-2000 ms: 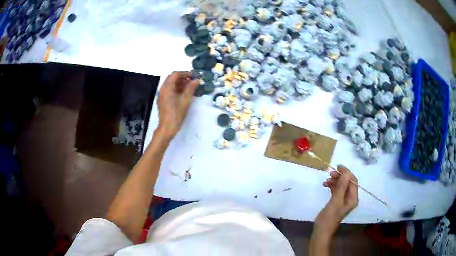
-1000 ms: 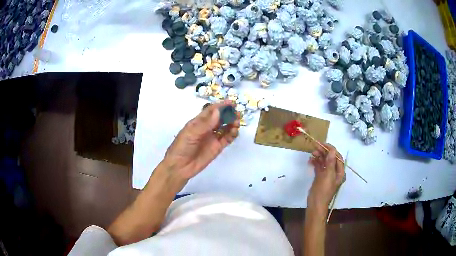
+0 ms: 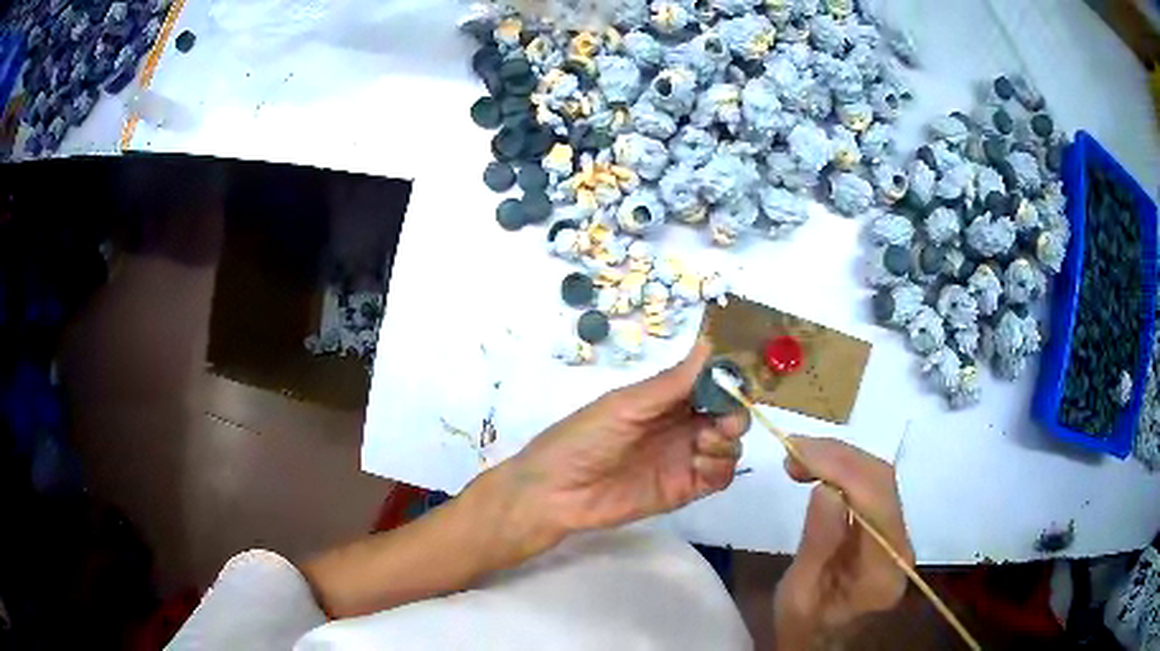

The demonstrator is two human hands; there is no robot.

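Observation:
My left hand [image 3: 636, 445] holds a dark round piece [image 3: 720, 388] between thumb and fingers, just left of the board. My right hand [image 3: 846, 528] holds a thin straw-coloured stick [image 3: 814, 472]. The stick's whitish tip is at the face of the dark piece. The red glue pot [image 3: 784, 355] sits on the brown board [image 3: 833, 396] just beyond both hands. Loose dark round pieces [image 3: 510, 140] lie along the left edge of the big heap of pale ornament bodies [image 3: 712, 140].
Cream-orange parts [image 3: 649, 286] lie at the heap's near-left edge. A second heap of pale bodies with dark ends [image 3: 973, 248] is at right, beside a blue tray [image 3: 1062, 299] of dark pieces. Purplish parts [image 3: 76, 64] lie at far left. An open box [image 3: 274, 280] is below the table's left edge.
My left hand has moved from the dark pieces towards the board, now with one dark piece in it. The stick's tip has left the red pot and come to that piece.

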